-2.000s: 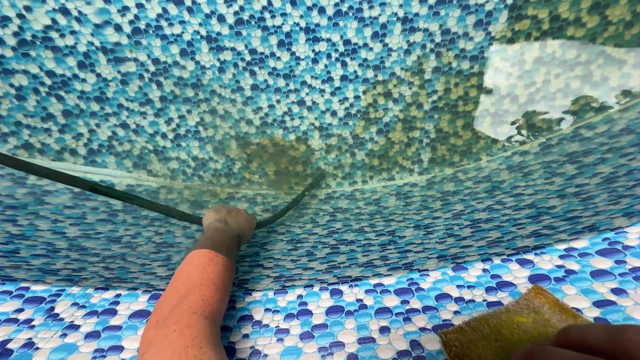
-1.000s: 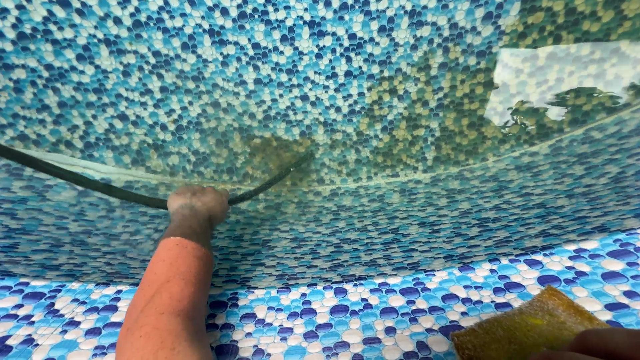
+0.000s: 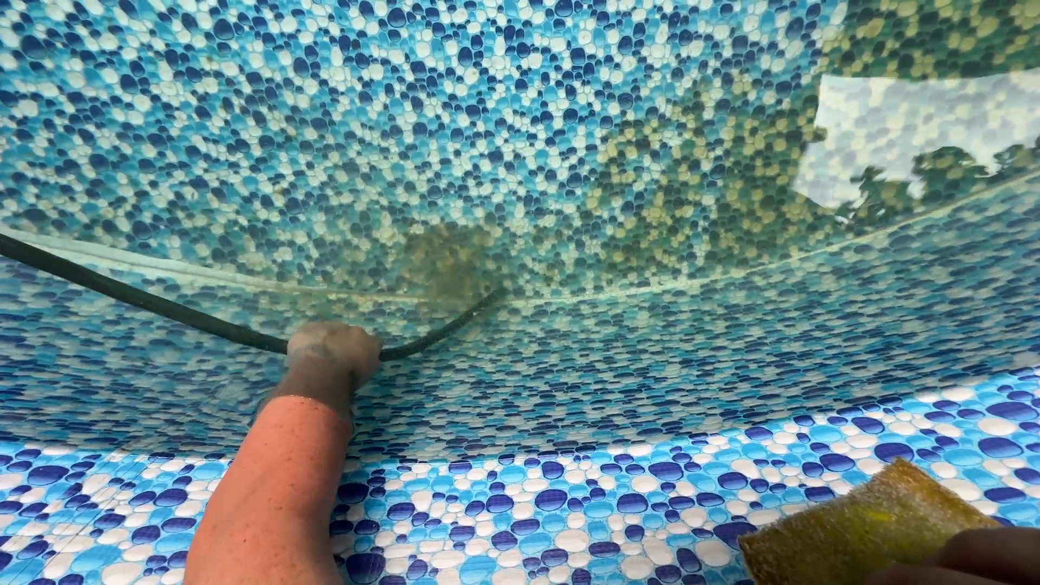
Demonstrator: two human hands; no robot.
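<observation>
Under the water, my left hand point(image 3: 335, 351) is closed around a dark hose point(image 3: 154, 304). The hose runs in from the left edge, and its short free end curves up to the right of my fist, close to the seam at the foot of the pool wall. A cloudy brown patch point(image 3: 451, 256) lies around that end. At the bottom right corner, my right hand point(image 3: 975, 561) is partly in view, its fingers on a worn yellow-brown sponge or scouring pad point(image 3: 869, 524) above the waterline. The rest of that hand is cut off by the frame.
A pebble-patterned pool liner point(image 3: 552, 520) covers the near wall and the floor. A pale curved seam point(image 3: 731, 272) crosses between wall and floor under water. Reflections of trees and bright sky lie on the water at the upper right.
My left hand and the hose's free end have shifted left since two seconds ago. The right hand stays at the lower right with the pad.
</observation>
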